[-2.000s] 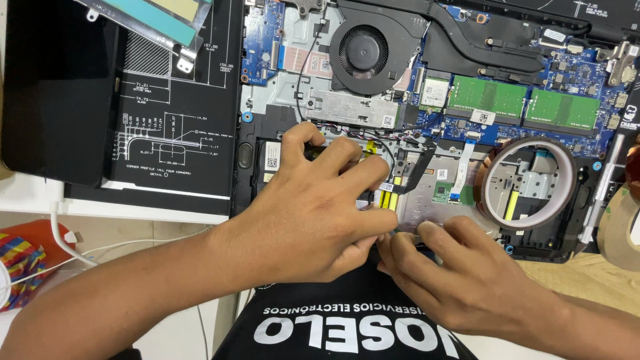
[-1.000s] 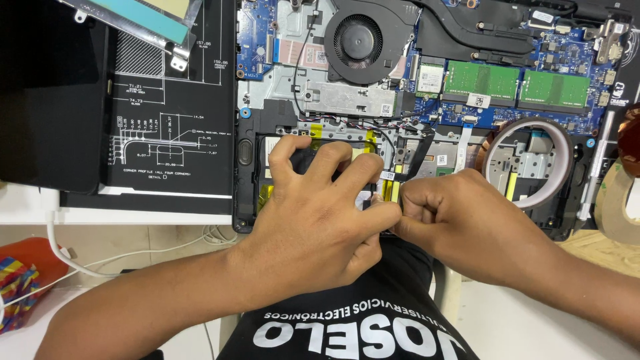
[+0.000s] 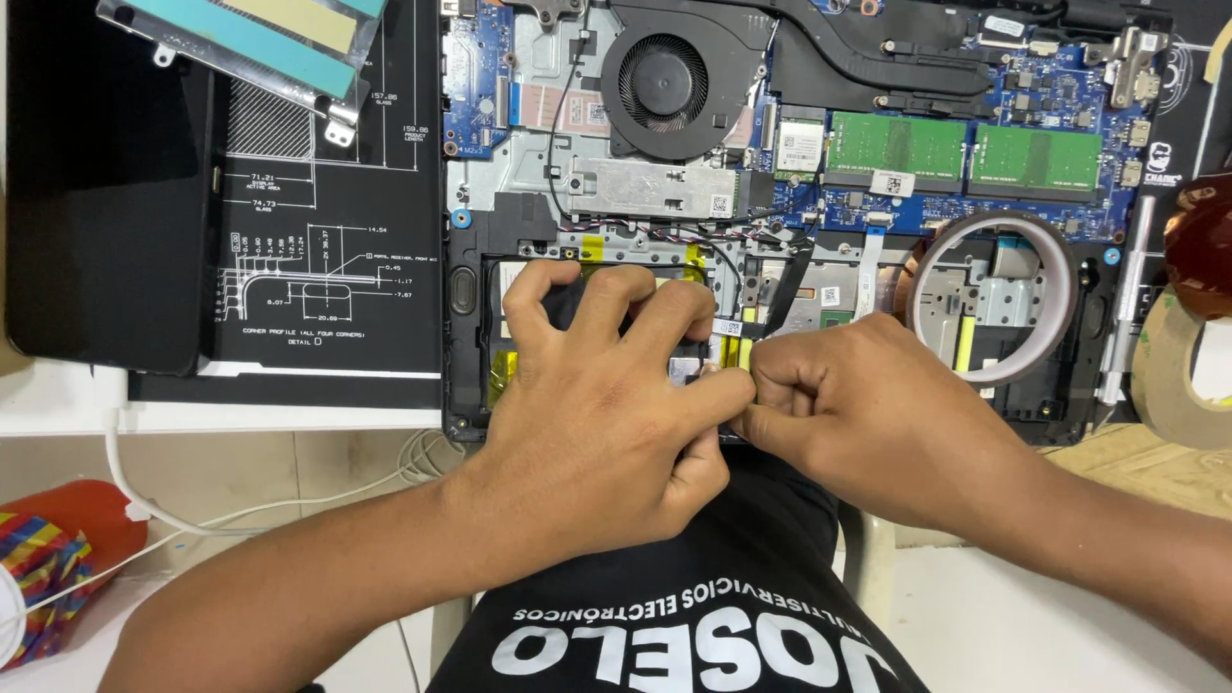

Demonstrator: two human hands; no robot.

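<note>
An opened laptop base lies before me, its cooling fan (image 3: 664, 85), green memory modules (image 3: 897, 152) and blue circuit board (image 3: 1044, 96) exposed. My left hand (image 3: 616, 385) spreads over the lower left bay, fingers curled on it, largely hiding a part with yellow tape (image 3: 502, 375) on it. Its thumb and index finger meet my right hand (image 3: 828, 404) at the bay's right edge. The right hand's fingers are closed there; whether they pinch something is hidden. A black cable strip (image 3: 789, 287) and a white flat cable (image 3: 869, 274) run just above the right hand.
A roll of tape (image 3: 993, 300) lies on the laptop's lower right. A metal pen-shaped tool (image 3: 1128, 298) and more tape rolls (image 3: 1182, 375) are at the right. At the left are a black phone-like device (image 3: 108, 192), a metal panel (image 3: 260, 48) and a white cable (image 3: 125, 481).
My right hand has closed from loosely bent fingers into a fist-like grip beside the left thumb. My left hand stays over the same bay.
</note>
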